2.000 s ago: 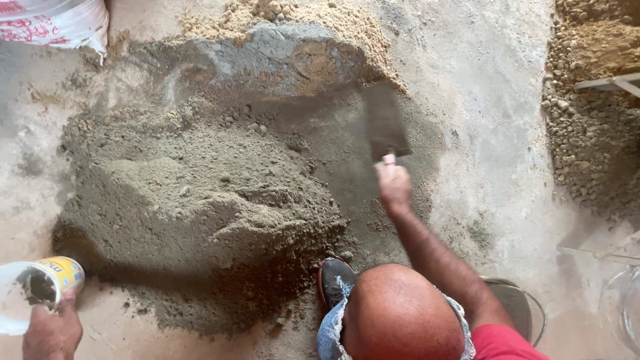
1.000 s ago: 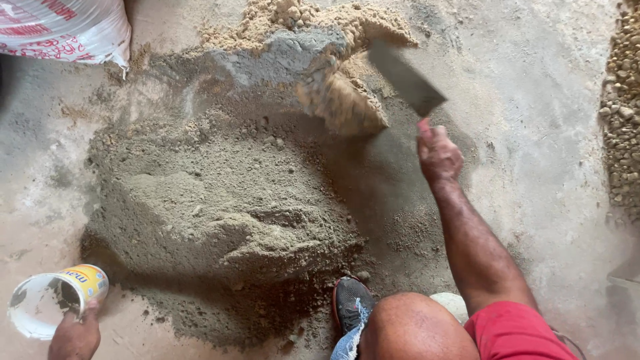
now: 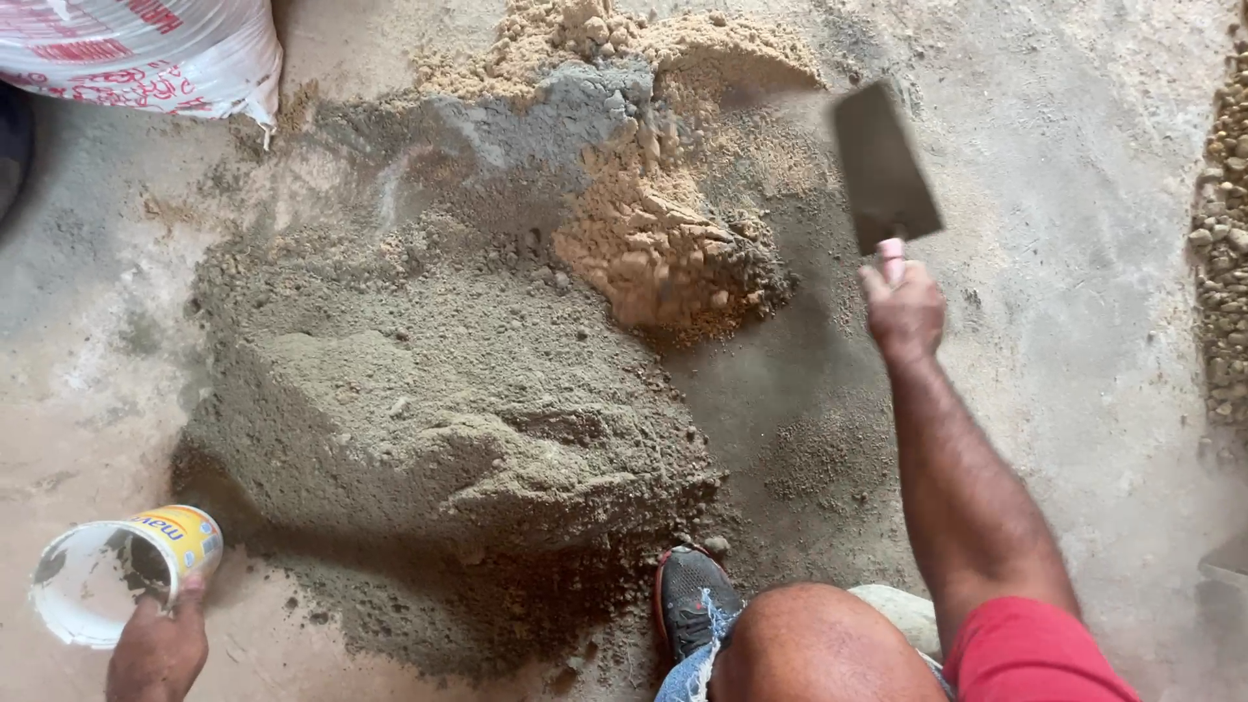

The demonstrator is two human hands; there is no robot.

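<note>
My right hand (image 3: 907, 310) grips the handle of a rectangular steel trowel (image 3: 885, 166), its blade held pointing up the view at the right of the piles. At the lower left, my left hand (image 3: 161, 639) holds a white plastic tub (image 3: 73, 590) by its rim; the tub lies tilted with its mouth facing left, and grey residue coats its inside. Between my hands spreads a large heap of grey cement-sand mix (image 3: 439, 409). Tan sand (image 3: 653, 234) lies against its upper right side, below grey cement powder (image 3: 575, 107) and more sand (image 3: 585, 34).
A white woven sack with red print (image 3: 146, 58) stands at the upper left, beside a dark rounded object (image 3: 12, 146). Gravel (image 3: 1227, 234) lines the right edge. My shoe (image 3: 692, 595) and bent knee (image 3: 819, 648) are at the heap's lower edge on the concrete floor (image 3: 1053, 322).
Tan sand has come down from the upper pile onto the heap's right side. My right hand has moved the trowel right, away from that sand. My left hand still holds the tub.
</note>
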